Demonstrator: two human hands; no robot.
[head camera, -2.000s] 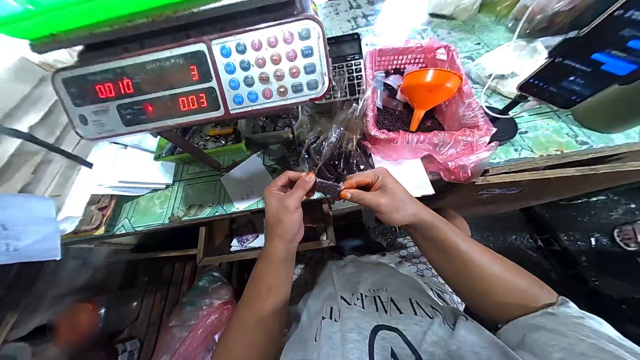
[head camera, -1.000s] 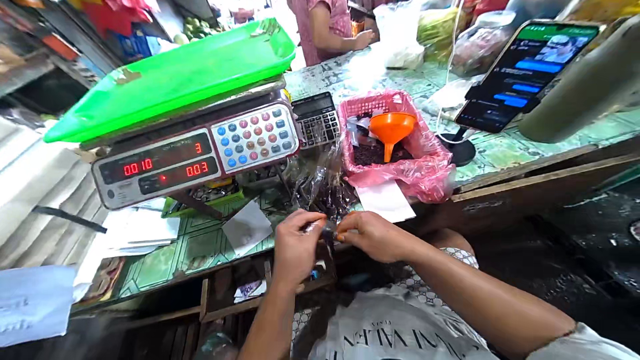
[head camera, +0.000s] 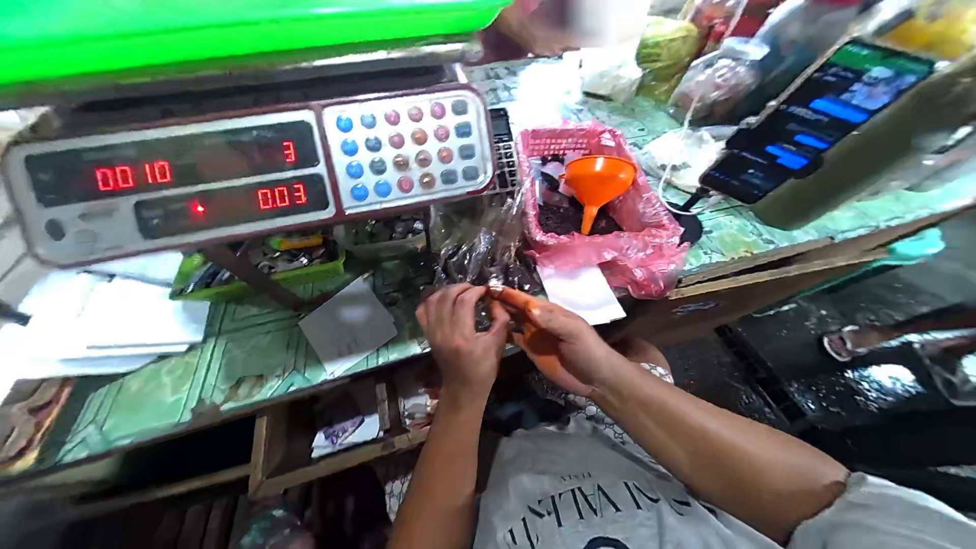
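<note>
Both hands meet at the table's front edge, around a small clear plastic bag (head camera: 483, 313) with dark contents. My left hand (head camera: 462, 329) grips it with curled fingers. My right hand (head camera: 555, 335) is at its top, fingertips near the twisted plastic; how firmly they pinch is unclear. Just behind the hands lies a pile of clear bags (head camera: 476, 248) with dark filling. An orange funnel (head camera: 600, 183) rests in a pink plastic basket (head camera: 568, 137) lined with a pink bag, over dark granular stuff. White paper (head camera: 583, 293) lies in front of the basket.
A digital scale (head camera: 252, 171) with a green tray (head camera: 244, 38) stands at the left, above a green basket (head camera: 313, 274) and white papers (head camera: 114, 320). A phone (head camera: 816, 122) on a stand is at the right. An open drawer (head camera: 343, 457) is below the tabletop. Another person's foot (head camera: 842, 343) shows at right.
The small bag, stretched between both hands two seconds ago, is now mostly inside my left hand. My right hand has turned, with its palm more in view. The view has shifted.
</note>
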